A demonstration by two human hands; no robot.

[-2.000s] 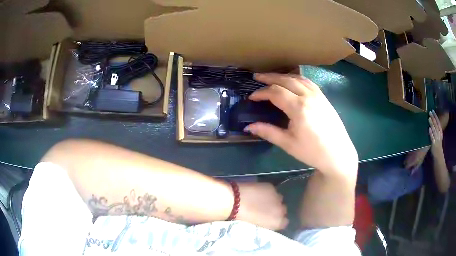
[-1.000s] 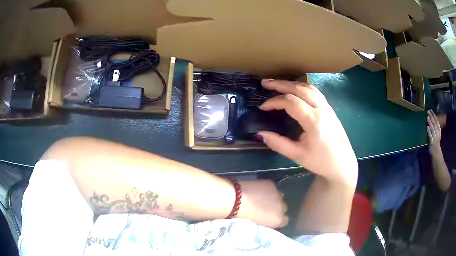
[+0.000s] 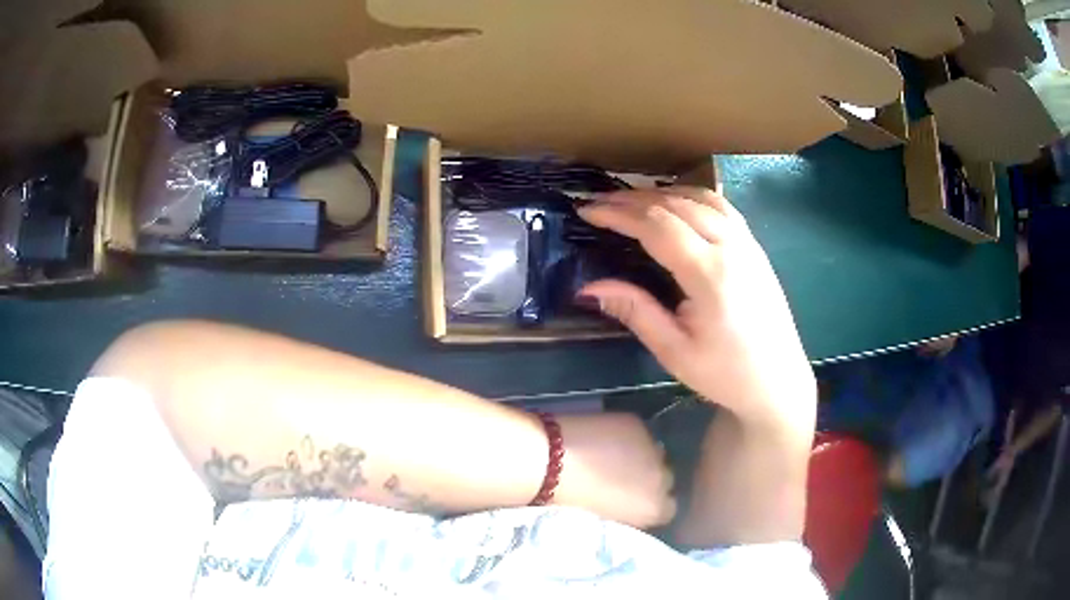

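Note:
An open brown carton (image 3: 435, 281) stands in front of me. A bagged greyish rounded-square item (image 3: 487, 264) lies at its left, a coiled black cable (image 3: 516, 184) along its back, and a short black piece with a pale tip (image 3: 534, 264) in the middle. My right hand (image 3: 704, 293) reaches into the right part of the carton. Its thumb and fingers are around a dark block (image 3: 575, 260), which looks like a power adapter and is mostly hidden. My left hand (image 3: 610, 469) lies low by my body below the table edge, curled, its fingers blurred.
On the left, another open carton (image 3: 381, 199) holds a black adapter (image 3: 272, 224), cables and a bagged item. A third is cut off at the left rim. Large lids stand behind. More cartons (image 3: 927, 176) stand right on the green table (image 3: 821, 258). A red stool (image 3: 841, 504) and a person's arm are right.
The carton under my right hand has shifted slightly right, widening its gap to the left carton. My right hand stays around the dark block. The other person's hand at the right has moved down.

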